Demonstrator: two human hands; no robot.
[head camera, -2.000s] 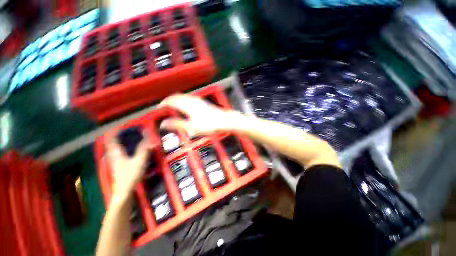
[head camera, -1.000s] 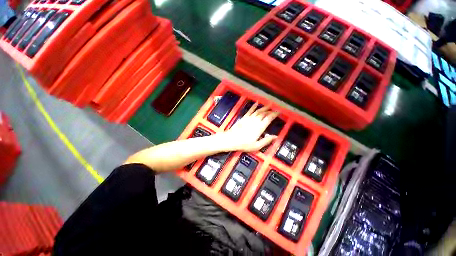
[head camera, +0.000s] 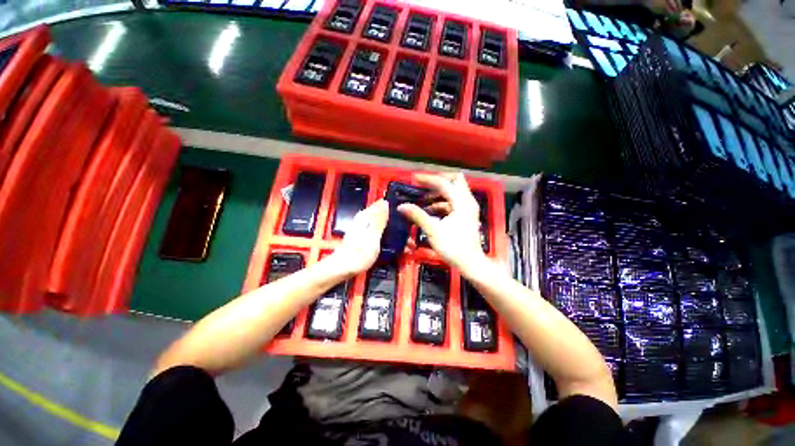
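The red foam tray (head camera: 349, 347) lies in front of me, with pockets in two rows. Both hands meet over the middle of its back row. My left hand (head camera: 364, 235) holds a dark handset (head camera: 397, 228) by its left side. My right hand (head camera: 451, 222) is on the upper right of the same handset, fingers bent over it; the contact is partly hidden. Two plain dark backs (head camera: 304, 204) show in the back-left pockets. The front-row handsets (head camera: 378, 301) show white label patches. My right hand partly hides the back-right pockets.
A stack of red foam trays (head camera: 392, 126) with handsets stands beyond. More red trays (head camera: 83, 192) stand at the left, beside a lone dark reddish phone (head camera: 195, 214). A black blister tray (head camera: 645, 296) lies right, with stacked black trays (head camera: 649, 109) behind. A person's hand (head camera: 676, 16) shows top right.
The view has swung back left. My left hand, over the back row before, now holds a handset there. My right hand, out of view a second ago, is on it too.
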